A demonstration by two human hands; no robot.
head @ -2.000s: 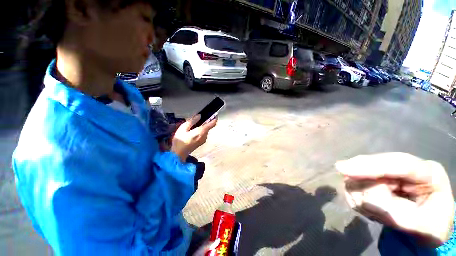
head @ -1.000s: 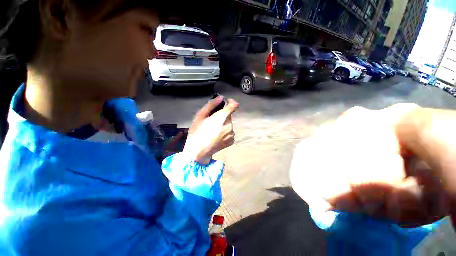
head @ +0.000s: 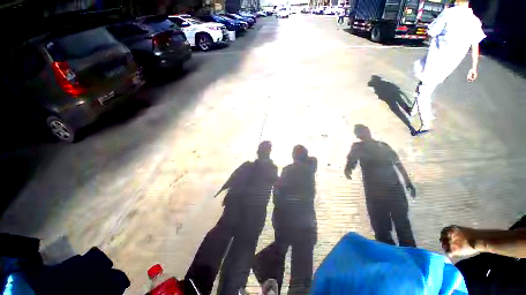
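A red drink bottle (head: 165, 286) with a red screw cap stands up at the bottom edge, left of centre, its lower part cut off. A dark slab with a pale edge, like a phone (head: 193, 286), is just right of it. My left hand is out of the picture below them. A bright blue sleeve (head: 383, 269) bulges up at the bottom right. My right hand does not show clearly at its end.
A bare forearm and hand (head: 458, 241), apparently another person's, reach in from the right edge. A person in white (head: 447, 49) walks ahead at the right. Parked cars (head: 86, 72) line the left; a blue truck (head: 380, 17) stands behind. Dark cloth (head: 86, 273) is at bottom left.
The view has swung right and down. The companion in blue with the phone is mostly out of view. My raised right hand is no longer in front. The bottle now appears further left.
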